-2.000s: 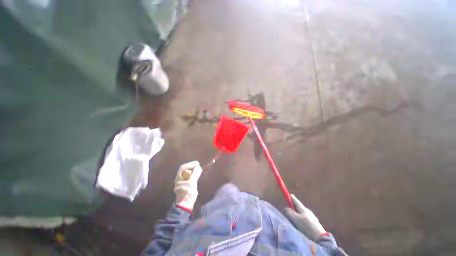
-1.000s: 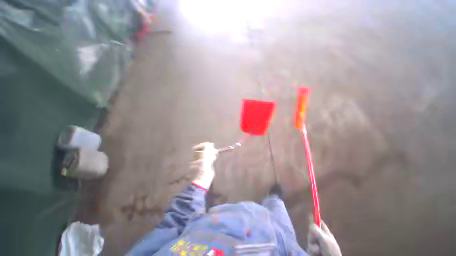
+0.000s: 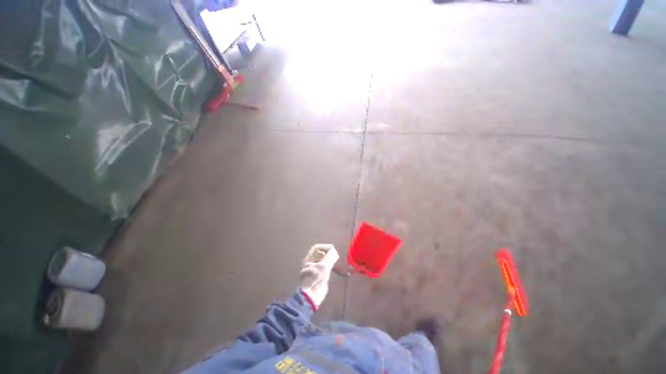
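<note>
My left hand (image 3: 318, 274), in an off-white glove with a red cuff edge, is closed on the handle of the dustpan. The dustpan's flat red scoop (image 3: 375, 250) is held over the floor ahead of me, open side away. The broom (image 3: 512, 282) is to the right, with a narrow red and orange head and a red pole that runs off the bottom edge. My right hand is out of the picture. A gap of floor lies between scoop and broom head.
A green tarpaulin (image 3: 109, 95) covers the left side, with two whitish containers (image 3: 76, 268) by its edge. Red tools with long poles (image 3: 219, 96) lean at its far end. Bright glare is on the concrete floor (image 3: 453, 175) ahead. A bluish post (image 3: 626, 16) stands far right.
The view has moved on along the floor and tilted up. The white sheet has left the picture. The broom head is lower and further right, and my right hand has gone out of view.
</note>
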